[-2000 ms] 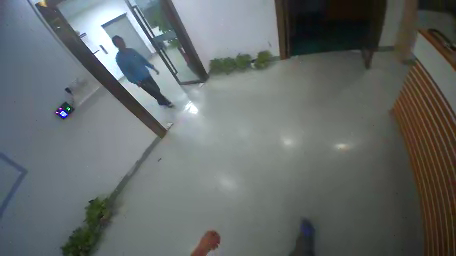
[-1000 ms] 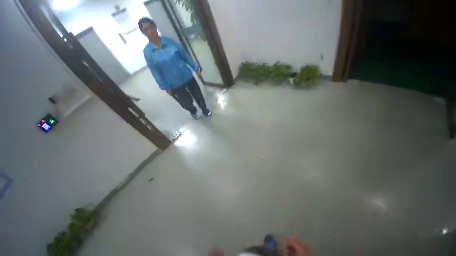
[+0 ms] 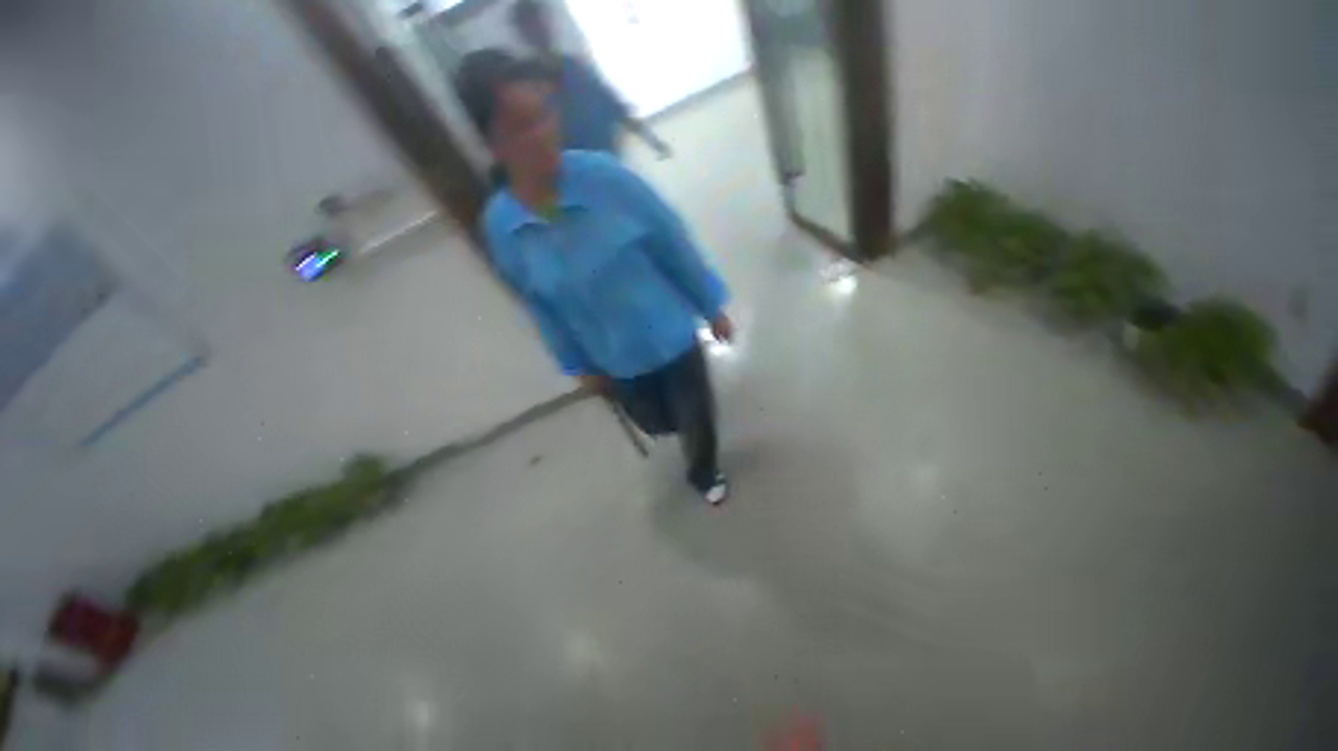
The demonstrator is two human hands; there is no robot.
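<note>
A small, blurred, skin-toned patch (image 3: 794, 734) at the bottom edge looks like part of one of my hands. It is cut off, and I cannot tell which hand it is or whether it holds anything. No work object shows near it. The pale, shiny hall floor (image 3: 910, 616) lies in front of me. A person in a light blue jacket (image 3: 609, 279) and dark trousers stands on the floor in front of the doorway, facing my way.
A second person in darker blue (image 3: 587, 110) is partly hidden in the doorway. An open glass door (image 3: 800, 125) stands right of it. Green plants line the right wall (image 3: 1086, 272) and left wall (image 3: 264, 536). A red object (image 3: 94, 629) is at the lower left. A lit wall device (image 3: 313, 261) hangs left.
The person in light blue has come out of the doorway and is much nearer. A second person now shows behind. The view has turned left, and the dark doorway on the right has left the picture.
</note>
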